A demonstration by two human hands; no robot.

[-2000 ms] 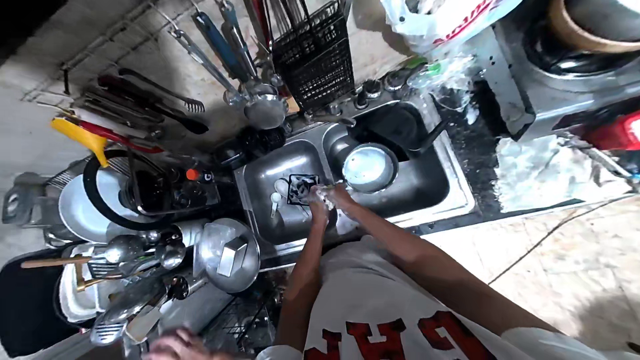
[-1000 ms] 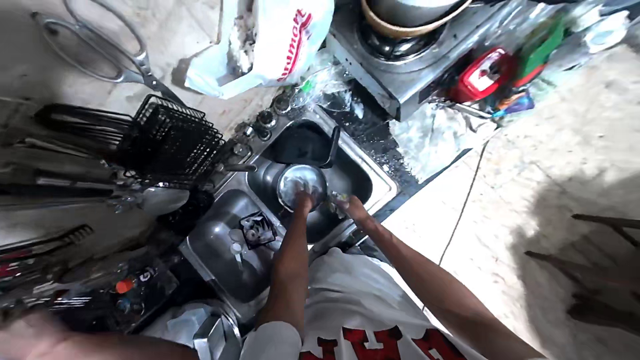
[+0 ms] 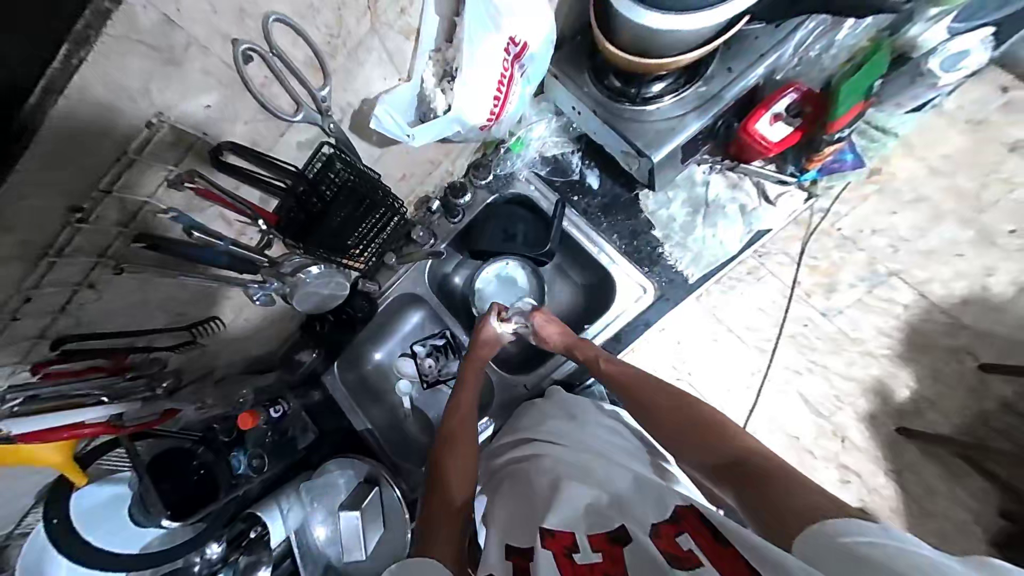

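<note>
My left hand (image 3: 489, 333) and my right hand (image 3: 551, 330) are close together over the right sink basin (image 3: 582, 280). Between them is a small, shiny, pale item (image 3: 522, 314), too blurred to name, with whitish stuff at my left fingers. Just beyond the hands, a round metal bowl (image 3: 507, 282) with cloudy liquid rests in that basin, beside a black pan (image 3: 512, 230). In the left basin (image 3: 370, 364) lie a small black square container (image 3: 437, 359) with white foam and a pale spoon (image 3: 404, 388).
Black wire baskets (image 3: 344, 208), ladles (image 3: 316, 288) and large scissors (image 3: 298, 80) hang at the wall. A white plastic bag (image 3: 512, 72) and a gas stove (image 3: 624, 120) with a pot are beyond the sink. A metal lid (image 3: 352, 512) and dishes stand at lower left.
My left hand has moved from inside the round bowl to beside my right hand at the bowl's near edge. Another hand and forearm, at lower left one second ago, are out of view.
</note>
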